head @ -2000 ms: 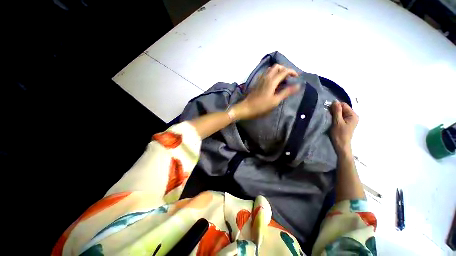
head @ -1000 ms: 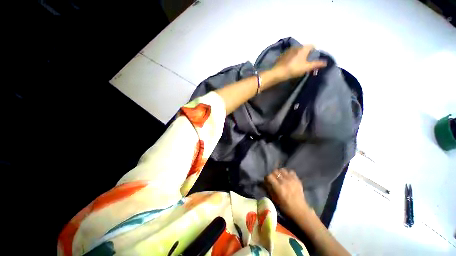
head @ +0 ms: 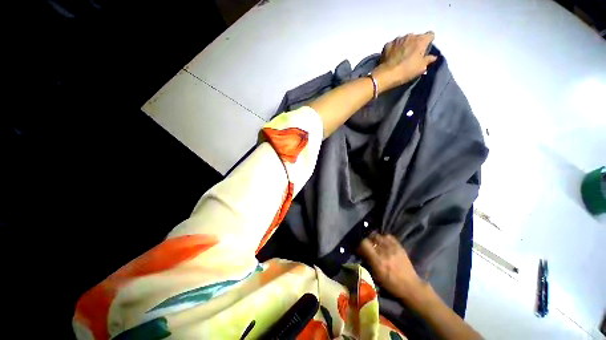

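The grey garment, wrong side out with navy edges (head: 438, 146), lies in front of me, its near end by my body. Its navy placket (head: 402, 129) with small pale buttons runs from the far end towards me. My left hand (head: 406, 58) grips the placket's far end. My right hand (head: 387, 260) is closed on the placket near the lower buttons; its fingertips are partly hidden in the cloth.
Dark thread snips (head: 543, 287) lie on the white table (head: 219, 86) to the right, beside a pale narrow rod (head: 497, 257). A green tape roll (head: 595, 191) is at the right edge. The area left of the table is dark.
My left hand has moved to the far end of the garment and the placket is drawn out straighter. My right hand has come from the far right edge down to the near part.
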